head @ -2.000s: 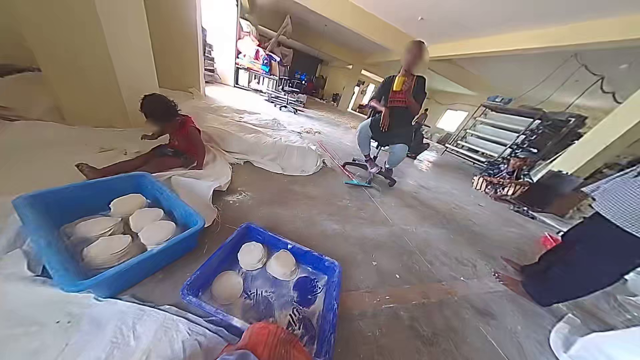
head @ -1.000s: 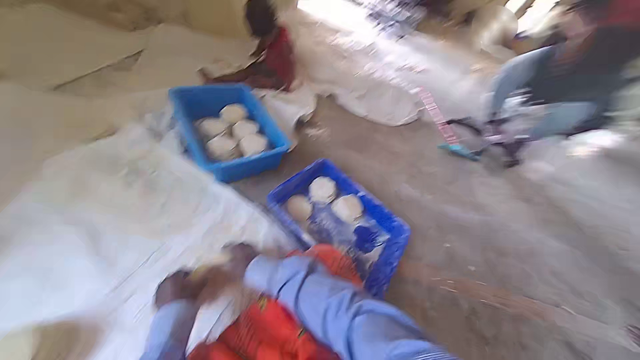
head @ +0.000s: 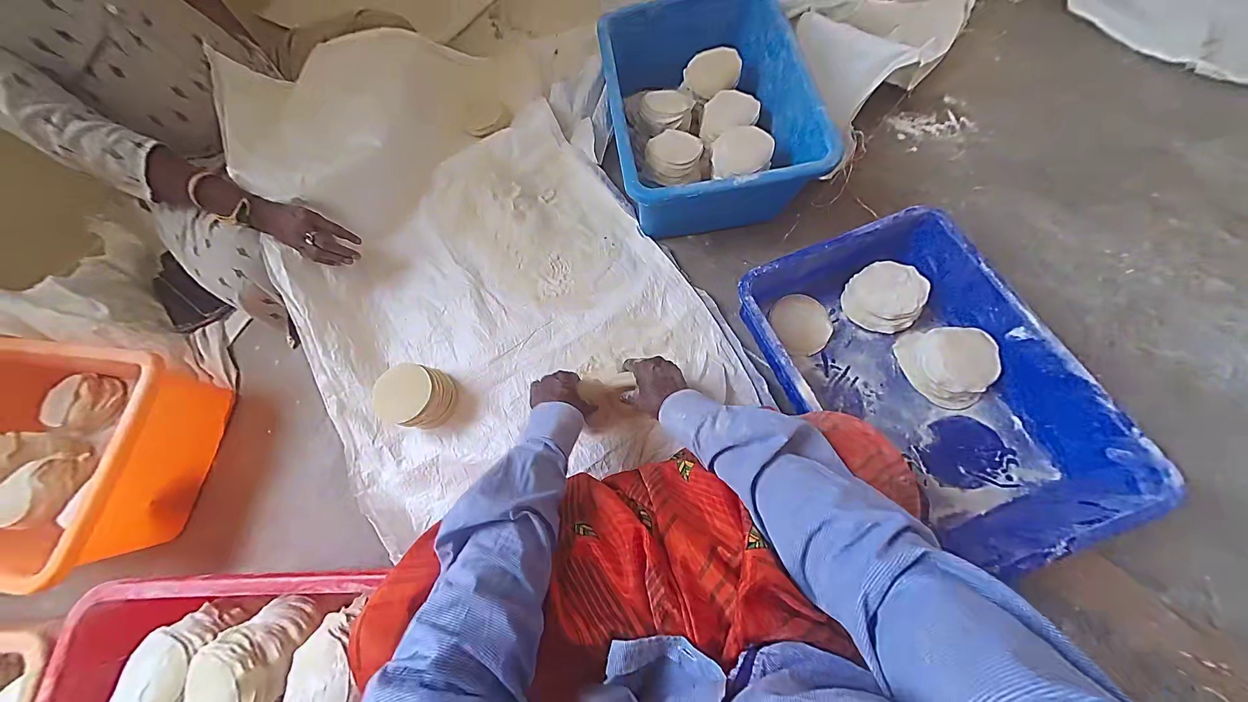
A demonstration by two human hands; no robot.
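My left hand (head: 562, 391) and my right hand (head: 654, 382) are close together over the white cloth sheet (head: 507, 322), just in front of my knees. Between them lies a pale rod-like piece, perhaps a rolling pin (head: 614, 381), with a hand at each end and the fingers curled over it. Flour or dough beneath the hands is hard to make out. Left of my left hand, a stack of thin round dough discs (head: 414, 395) leans on the sheet. To the right, the dark blue tray (head: 1072, 429) holds stacks of floured discs (head: 948, 366).
A lighter blue tub (head: 721, 207) with several disc stacks stands beyond the sheet. An orange crate (head: 185, 458) and a red tray (head: 224, 585), both holding dough discs, are at left. Another person's hand (head: 310, 232) rests near the sheet's upper left edge.
The view has swung down and left, bringing the other person's hand, the disc stack and the orange and red containers into sight. My two hands remain close together over the sheet.
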